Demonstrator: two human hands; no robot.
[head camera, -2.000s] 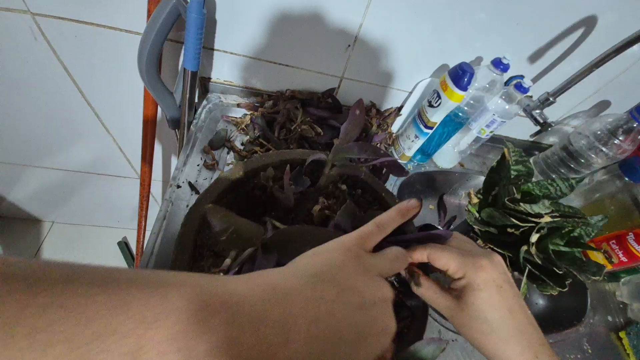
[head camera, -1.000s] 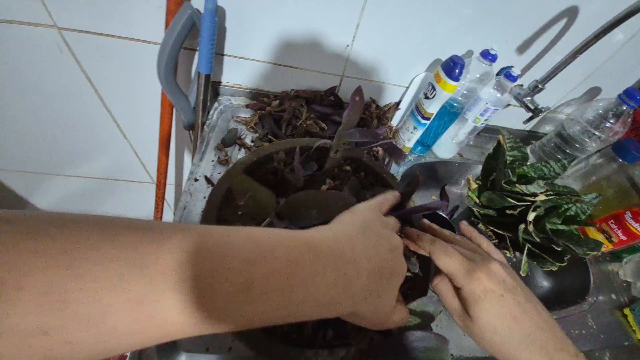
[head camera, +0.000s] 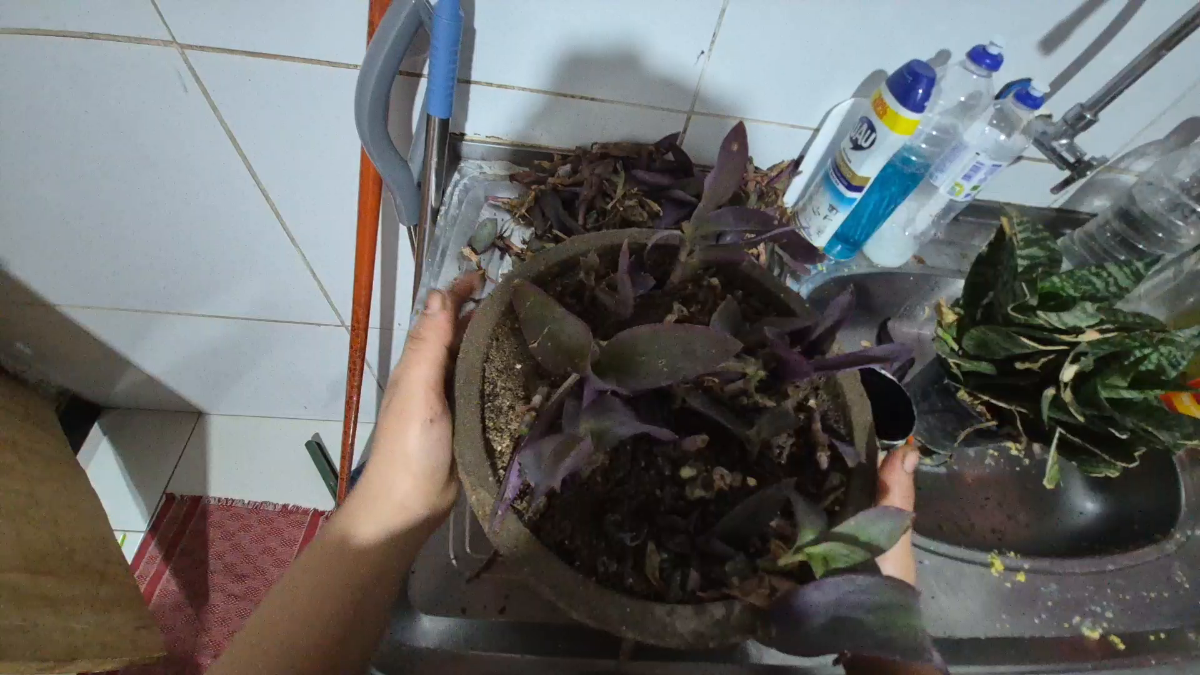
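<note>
A round, rough-rimmed plant pot (head camera: 525, 553) with dark soil and a purple-leaved plant (head camera: 666, 354) fills the middle of the view. My left hand (head camera: 417, 422) grips its left side, the thumb near the rim and the fingers mostly out of sight. On the opposite side my right hand (head camera: 897, 506) holds the pot, largely hidden by the rim and leaves. Behind the pot lies a heap of cut purple stems and leaves (head camera: 609, 192) on a clear plastic tray (head camera: 457, 211).
A steel sink basin (head camera: 1059, 516) is at the right, with a leafy green plant (head camera: 1041, 347) over it. Cleaning bottles (head camera: 867, 155) stand by the tiled wall near a faucet (head camera: 1078, 122). Broom-like handles (head camera: 366, 281) lean at left; a red rug (head camera: 230, 562) lies below.
Both hands have left the plant's stems at the pot's right side. My left hand has moved to the pot's left side, and my right hand now holds its right side.
</note>
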